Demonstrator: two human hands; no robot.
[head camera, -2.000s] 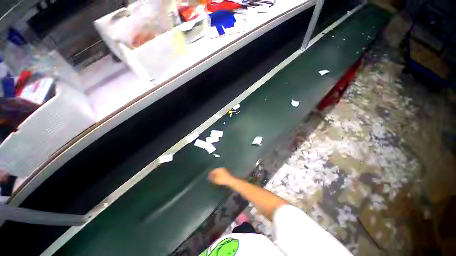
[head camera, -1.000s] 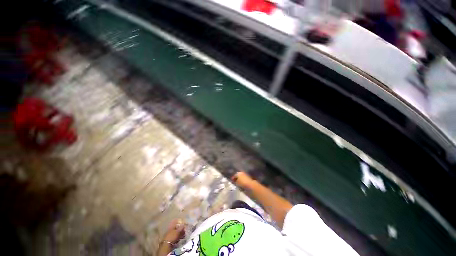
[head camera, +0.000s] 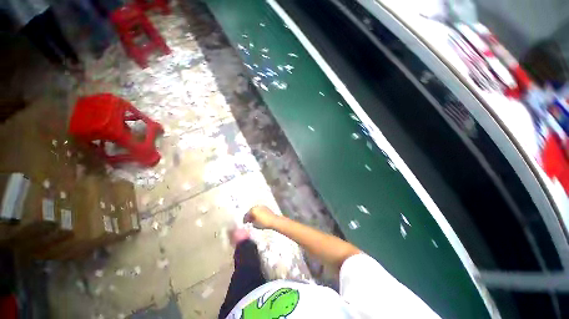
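Note:
My right hand (head camera: 261, 218) is small in the picture, at the end of my bent bare forearm, over the littered floor left of the belt. Its fingers look curled; whether it holds anything cannot be told. My left hand is not in view. The dark green conveyor belt (head camera: 330, 156) runs from the top centre to the lower right. Small white and bluish scraps (head camera: 269, 76) lie on it, thickest in its far part, with a few near its pale metal edge.
A red stool (head camera: 100, 115) stands on the floor (head camera: 181, 230) at left, with more red stools (head camera: 134, 31) behind it. Brown cartons (head camera: 81, 215) with white labels stand at lower left. A cluttered white bench (head camera: 430, 28) runs along the right. A person's dark legs show at top left.
The view has swung away from the bench towards the floor, stools and cartons. My left hand, seen low a second ago, has left the picture. My right hand has moved off the belt.

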